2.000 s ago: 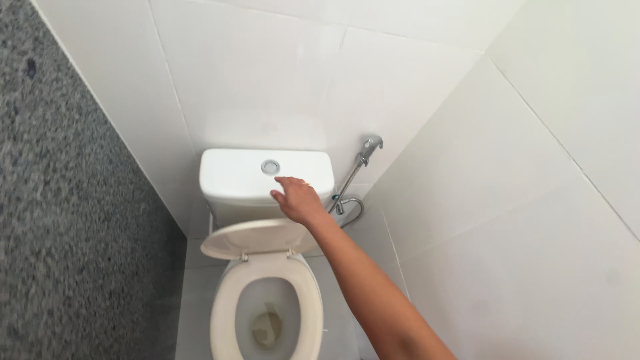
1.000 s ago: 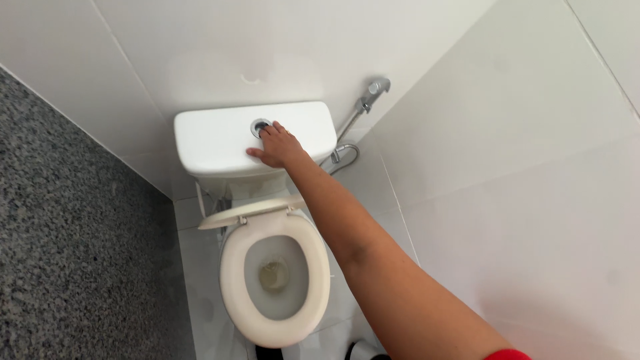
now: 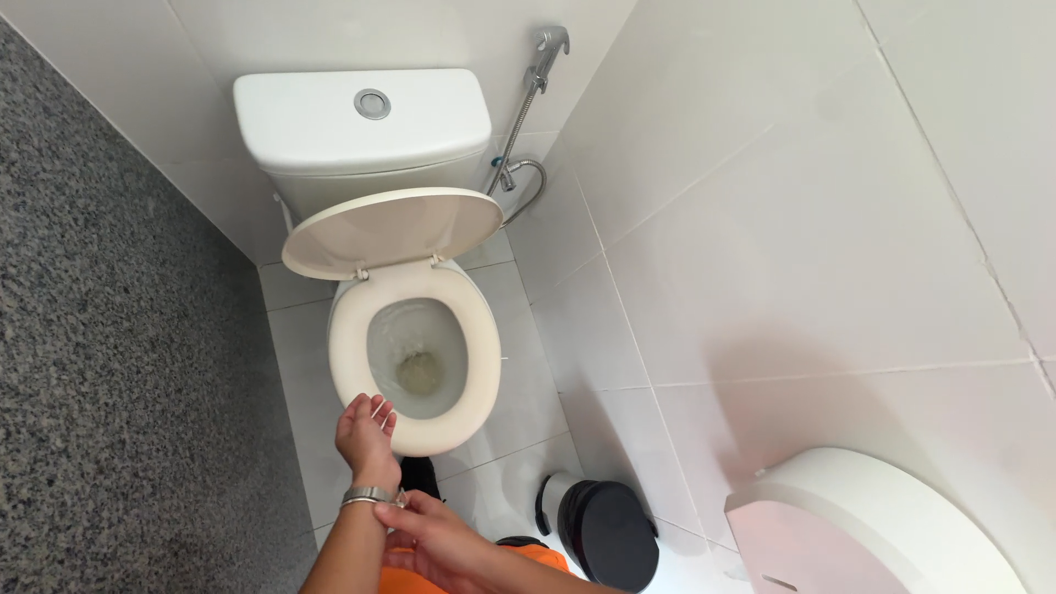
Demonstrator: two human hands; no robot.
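My left hand [image 3: 365, 437] is raised, palm up with fingers loosely curled and nothing in it, over the front left of the toilet seat [image 3: 478, 363]. A metal bracelet or watch band [image 3: 370, 495] circles that wrist. My right hand [image 3: 425, 532] has its thumb and fingers at this band, on its right side; part of the grip is hidden. Beyond my hands the toilet lid [image 3: 396, 227] stands raised, leaning against the cistern [image 3: 363, 136], which has a round chrome flush button [image 3: 373, 104] on top. Cloudy yellowish water [image 3: 419, 373] lies in the bowl.
A chrome bidet sprayer [image 3: 544, 58] with its hose hangs on the back wall. A pedal bin with a black lid [image 3: 615, 532] stands at the lower right, below a white wall dispenser [image 3: 874, 511]. A speckled granite partition [image 3: 140, 330] rises on the left. A dark shoe [image 3: 419, 478] is on the floor.
The hand that was at the flush button one second ago has left the cistern. Both hands are now together low in the view, one at the other's wrist. The view has shifted.
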